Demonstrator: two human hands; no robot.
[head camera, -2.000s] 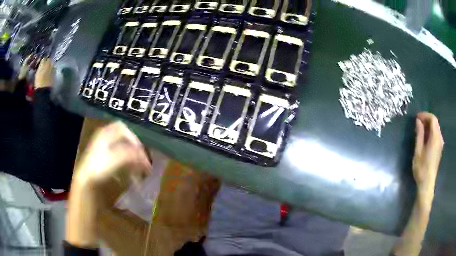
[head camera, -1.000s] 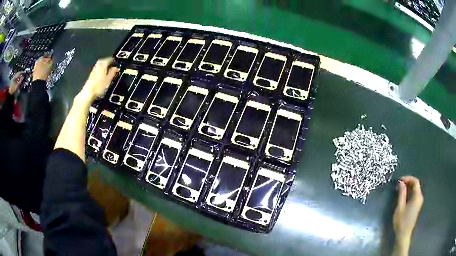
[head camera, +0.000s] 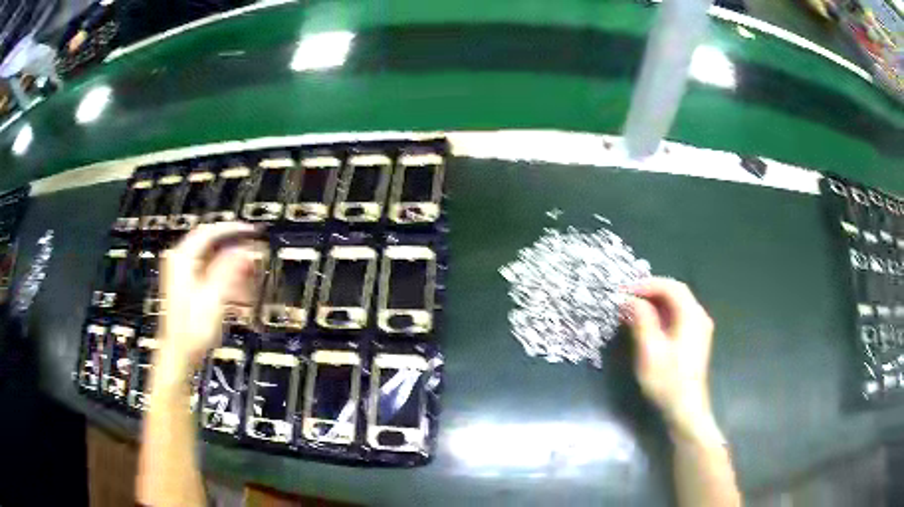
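Note:
A black blister tray (head camera: 444, 228) holds three rows of flat black housings with pale gold frames, such as one housing (head camera: 404, 287) at the right end of the middle row. Glossy streaks show on the front row. My left hand (head camera: 203, 287) is blurred over the left half of the tray, fingers curled; whether it holds a housing cannot be told. A loose pile of small silver cylinders (head camera: 570, 292) lies right of the tray. My right hand (head camera: 674, 342) has thumb and finger close together at the pile's right edge; any cylinder between the fingertips is too small to tell.
A bright green conveyor belt (head camera: 476, 59) runs behind the pale bench edge (head camera: 535, 146). A metal post (head camera: 662, 84) stands at that edge, with a small black object (head camera: 754, 166) to its right. Another filled black tray (head camera: 872, 277) lies at the far right.
The view has swung right. My left hand has moved from the tray's upper left to over its middle row. My right hand has moved up to the pile's edge.

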